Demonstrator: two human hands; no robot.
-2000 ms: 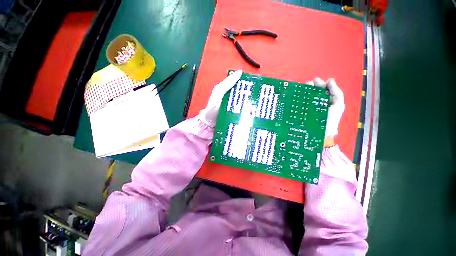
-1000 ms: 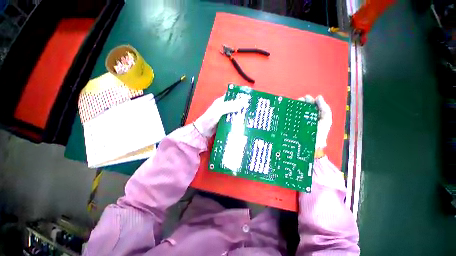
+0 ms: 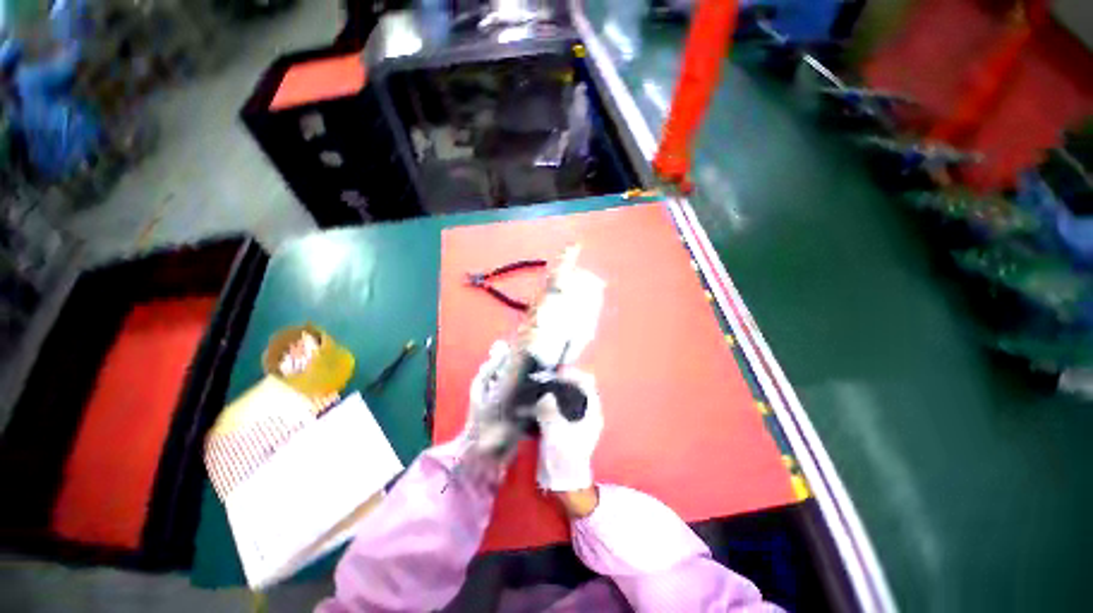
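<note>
The circuit board is tilted nearly on edge over the red mat and is blurred, with a bright glare and dark parts showing. My left hand, in a white glove, holds it at its left side. My right hand, also in a white glove, is at its near right part, by a round black part. The fingers are partly blurred. The side cutters lie open on the mat beyond the board, their lower handle close to it.
Left of the mat are a yellow cup with small pieces, a sticker sheet, white papers and dark tweezers. A black red-lined tray stands at far left. A green conveyor runs along the right.
The board has turned from flat, solder side up, to nearly on edge. My right hand has moved inward to the left. The view has tilted up, showing more floor and equipment beyond the bench.
</note>
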